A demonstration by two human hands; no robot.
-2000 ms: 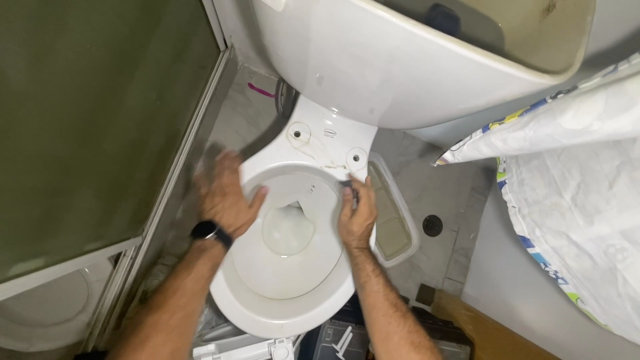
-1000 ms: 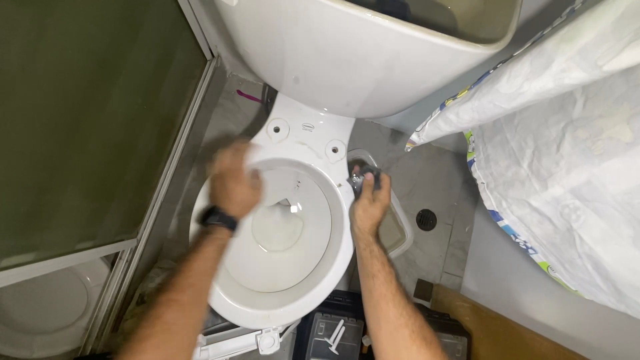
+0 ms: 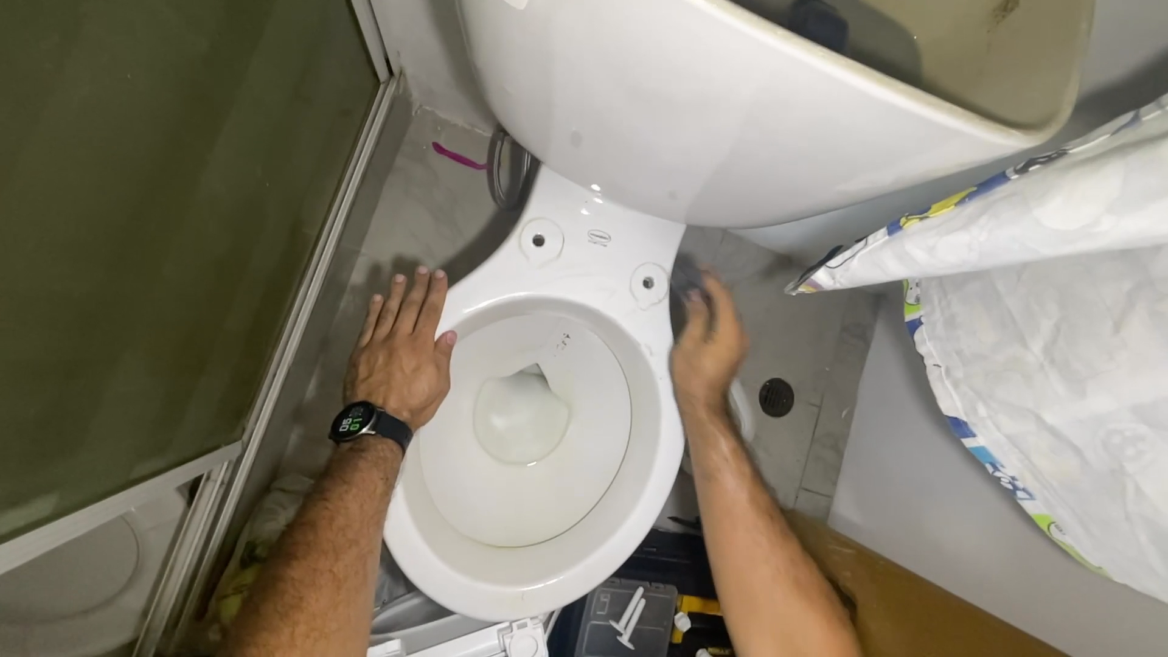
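Observation:
A white ceramic toilet bowl (image 3: 648, 429) without a seat fills the middle, with two bolt holes in its rear deck. My left hand (image 3: 401, 356), with a black watch on its wrist, lies flat against the bowl's left edge, fingers extended, holding nothing. My right hand (image 3: 710, 342) is by the right side of the rear deck, its fingers curled around a dark object (image 3: 687, 278) that is too blurred to name. The toilet tank (image 3: 730, 109) stands behind the bowl, its top uncovered.
A framed glass door (image 3: 173, 228) borders the left. A patterned shower curtain (image 3: 1040, 383) hangs at the right, near a floor drain (image 3: 776, 397). Below the bowl are an organizer case (image 3: 607, 616) with white plastic bolts on it, and a white plastic part (image 3: 520, 639).
My left hand has come down from above the rim to rest at the bowl's left edge. My right hand has moved from the bowl's rim to the side of the rear deck, with the dark object.

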